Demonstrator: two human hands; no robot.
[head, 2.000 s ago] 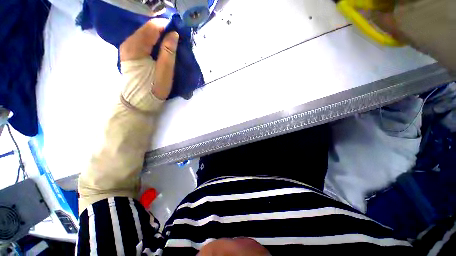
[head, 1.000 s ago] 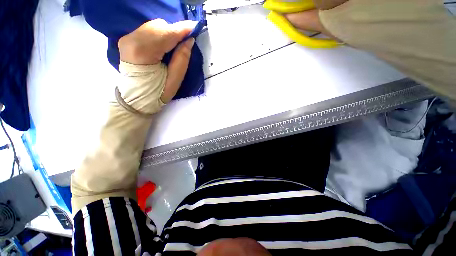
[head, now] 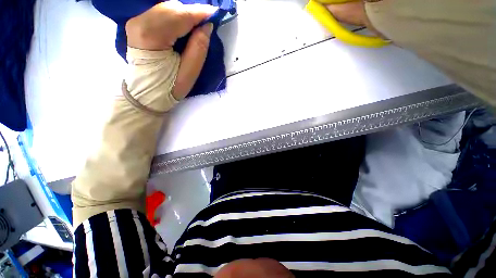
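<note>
A navy fabric piece point(head: 213, 64) with a frayed lower edge lies on the white table near the top of the view. My left hand point(head: 169, 33) pinches its edge between thumb and fingers. My right hand point(head: 349, 12) is at the top edge, partly cut off, with its fingers in the yellow handle loop of the fabric shears point(head: 348, 33). The blades of the shears are out of the picture.
A grey ruler strip point(head: 304, 132) runs along the front edge of the white table point(head: 283, 92). More navy cloth point(head: 13, 59) hangs at far left. A grey unit point(head: 19, 212) stands lower left. Pale cloth point(head: 408, 174) lies below the table at right.
My right hand has come inward from the right with the shears, then shifted slightly up and right. My left hand still pinches the fabric. The grey-blue cylinder has left the view.
</note>
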